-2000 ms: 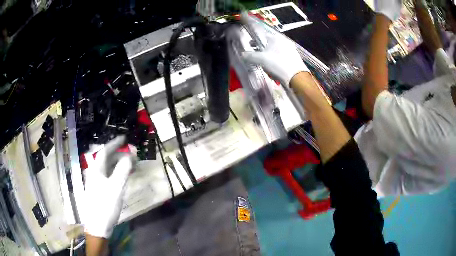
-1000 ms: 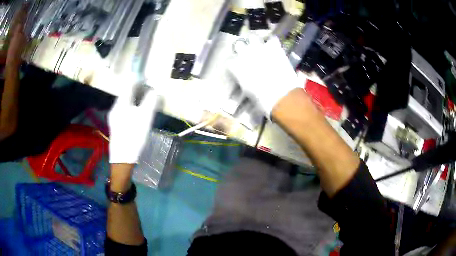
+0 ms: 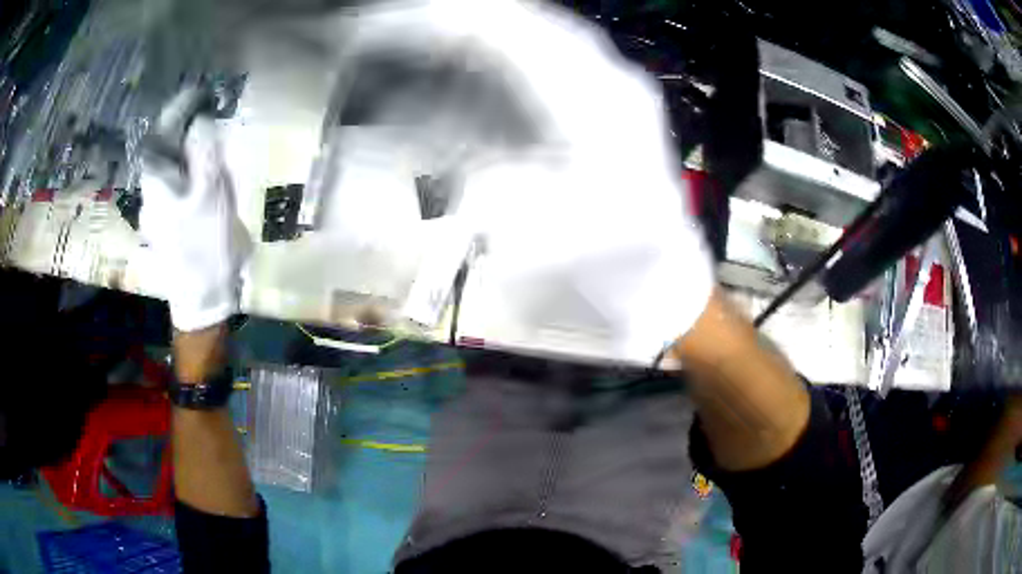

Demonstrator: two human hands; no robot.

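My left hand [image 3: 196, 230], in a white glove, is over the left part of the white bench [image 3: 265, 275]. Its fingertips are blurred against a grey, dark-edged shape, and whether they grip it cannot be told. My right hand [image 3: 594, 213], white-gloved, is large, close to the camera and strongly blurred. It hides the bench centre, and its fingers and any held thing cannot be made out. A small black plate [image 3: 281, 212] lies between the hands. The black electric screwdriver [image 3: 897, 230] is tilted at the right with its cord.
The light grey screw feeder [image 3: 813, 168] stands at the right behind the screwdriver. A thin yellow-green lead [image 3: 347, 342] hangs at the bench's front edge. Below left are a silver wrapped bundle [image 3: 291, 432], a red stool [image 3: 118, 448] and a blue crate [image 3: 112, 549]. Another person's sleeve [image 3: 941, 521] shows lower right.
The view has swung, first left and then partly back right. My left hand appears farther left and higher; my right hand appears much larger and closer to the camera. The feeder and screwdriver show more fully.
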